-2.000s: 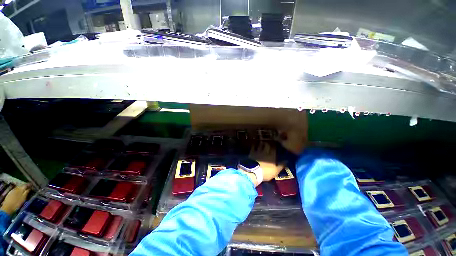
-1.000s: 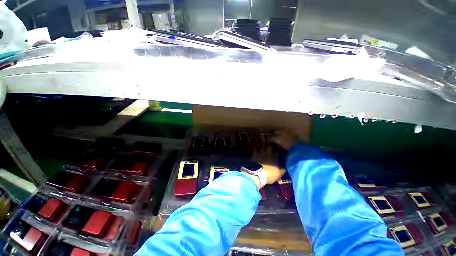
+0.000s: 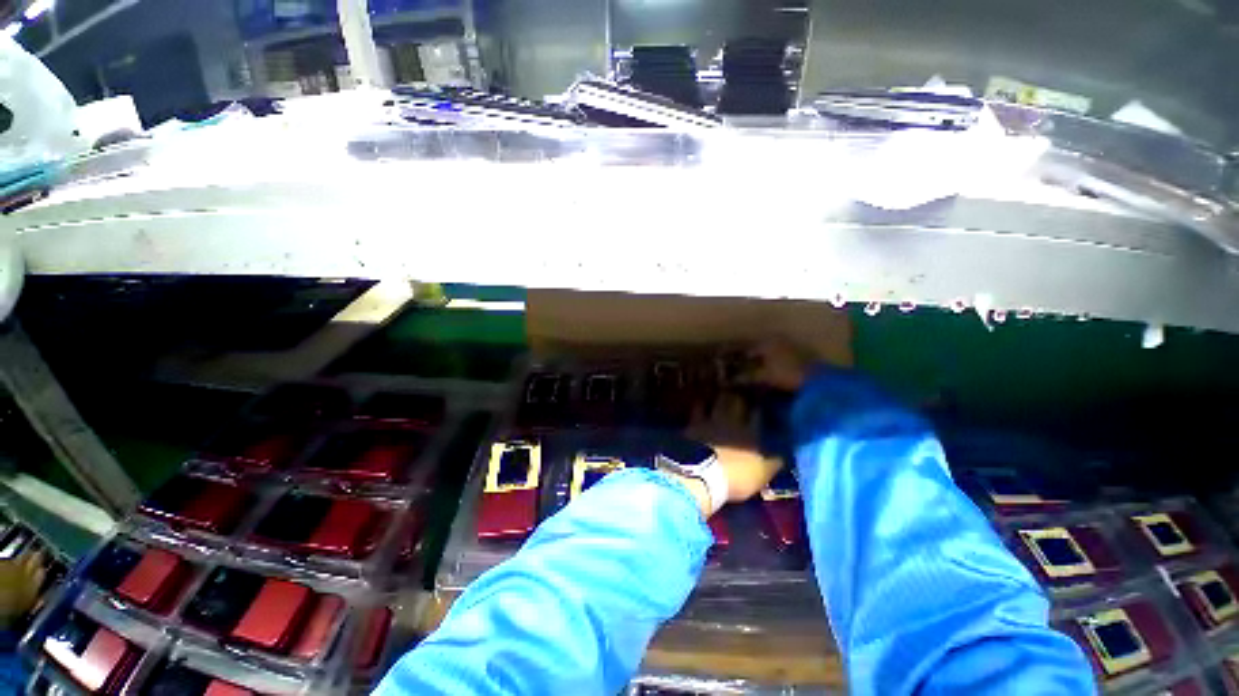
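Observation:
A clear blister tray point(image 3: 459, 544) in the middle holds red devices with pale-framed displays, such as the one at its front left point(image 3: 511, 487). Its back row lies in the shadow under the shelf. My left hand point(image 3: 741, 462), with a watch on the wrist, reaches over the tray's right half. My right hand point(image 3: 775, 370) is further back, at the tray's back right corner. Both hands' fingers are dark and blurred, so I cannot tell what they hold.
A tray stack on the left point(image 3: 306, 560) holds red devices with black upper halves. Trays on the right hold pale-framed devices point(image 3: 1057, 552). A bright shelf point(image 3: 544, 245) crosses above my hands. Brown cardboard point(image 3: 598, 318) stands behind. Another person's hand point(image 3: 22, 582) is at the far left edge.
My right sleeve has shifted slightly left and back since the earliest frame. My left hand stays over the middle tray. The other person's hand at the left has moved toward the picture's edge.

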